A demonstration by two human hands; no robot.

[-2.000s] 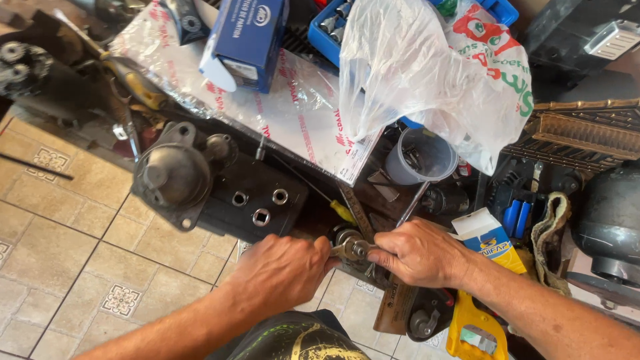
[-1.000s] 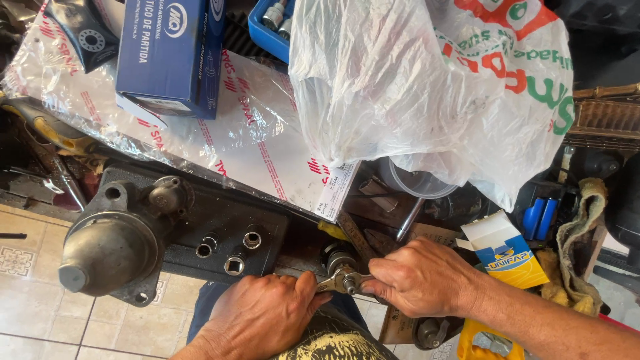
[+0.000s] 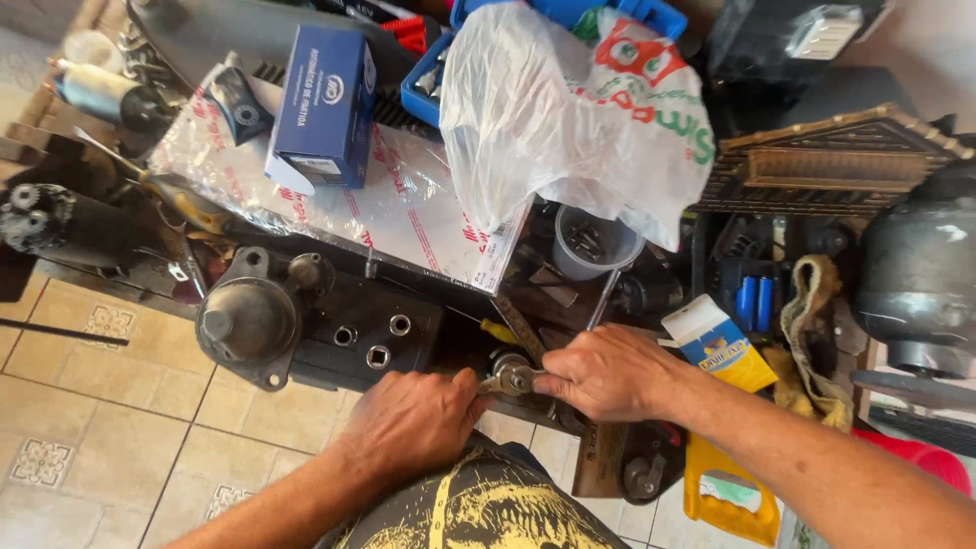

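Observation:
Both hands meet around a small round metal part (image 3: pixel 518 378) at the bench's near edge. My left hand (image 3: pixel 419 415) grips the end of a metal wrench (image 3: pixel 492 386) that reaches the part from the left. My right hand (image 3: pixel 606 372) pinches something at the part's right side, mostly hidden by the fingers. Left of the hands, a cast metal starter motor housing (image 3: pixel 248 324) lies beside a dark block. Several metal sockets (image 3: pixel 377 356) stand on that block. A yellow-handled screwdriver (image 3: pixel 499 331) lies just behind the part.
A blue cardboard box (image 3: pixel 320 107) rests on a plastic-wrapped flat package (image 3: pixel 415 206). A white plastic bag (image 3: pixel 534 114) partly covers a blue socket case (image 3: pixel 419 90) and a clear plastic cup (image 3: pixel 595 263). To the right are a yellow-and-blue small box (image 3: pixel 720 347), a rag (image 3: pixel 812 335) and a yellow saw handle (image 3: pixel 732 496).
The view has shifted noticeably since one second ago. Both hands stay at the same metal part, and the wrench remains in my left hand.

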